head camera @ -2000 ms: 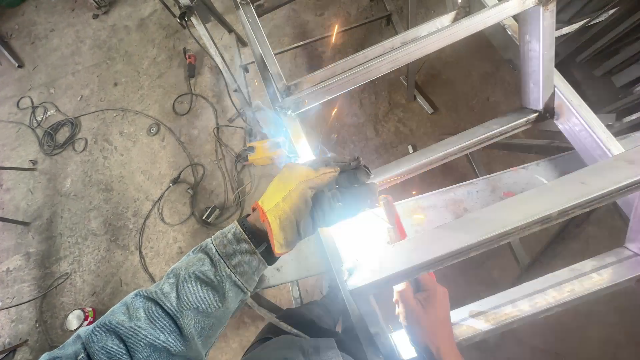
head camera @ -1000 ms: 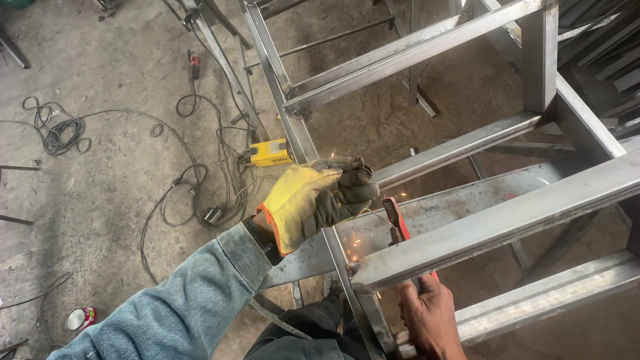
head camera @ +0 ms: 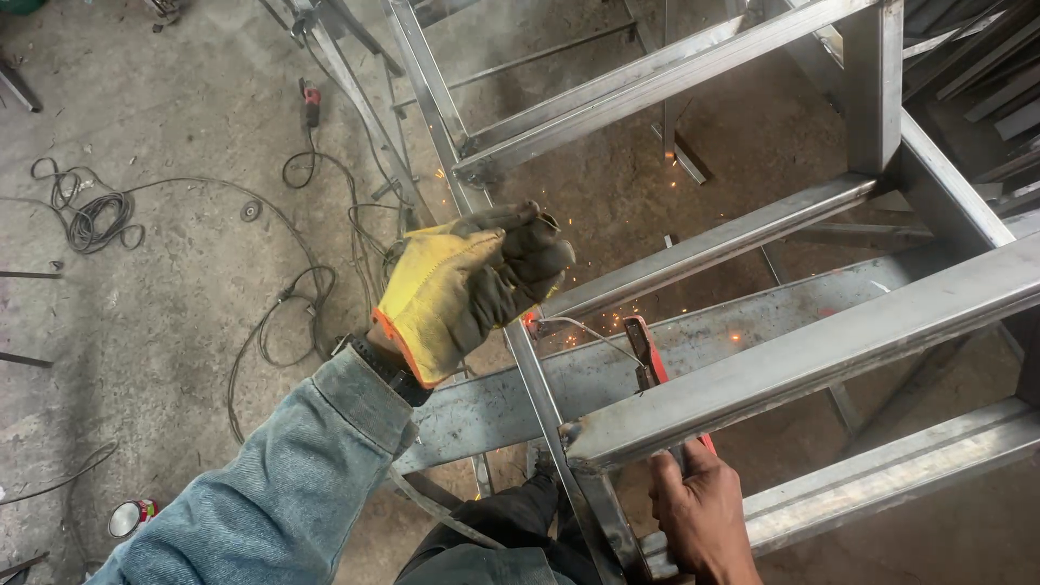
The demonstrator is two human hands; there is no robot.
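Observation:
My left hand [head camera: 479,284], in a yellow glove with dark-coated palm and fingers, is cupped above a thin steel bar of the welded frame, with nothing visible in it. My bare right hand [head camera: 700,496] is closed on a red electrode holder [head camera: 650,357], partly hidden behind a square steel tube [head camera: 780,349]. From its jaws a thin welding electrode [head camera: 597,335] reaches left to a glowing spot where a steel crosspiece [head camera: 715,248] meets the thin bar [head camera: 532,374]. Sparks fly around that spot. A darkened joint shows at the near tube's left end.
A wide grey steel beam [head camera: 479,414] runs under the frame. On the concrete floor at left lie coiled cables [head camera: 101,219], a red-and-black tool or connector [head camera: 310,104], a small disc [head camera: 251,211] and a can [head camera: 130,518]. Steel lengths [head camera: 1003,106] lie at upper right.
The bright arc at the near tube's end is gone. The electrode's end is now at the crosspiece farther up. My left hand covers the yellow box that showed beside it on the floor.

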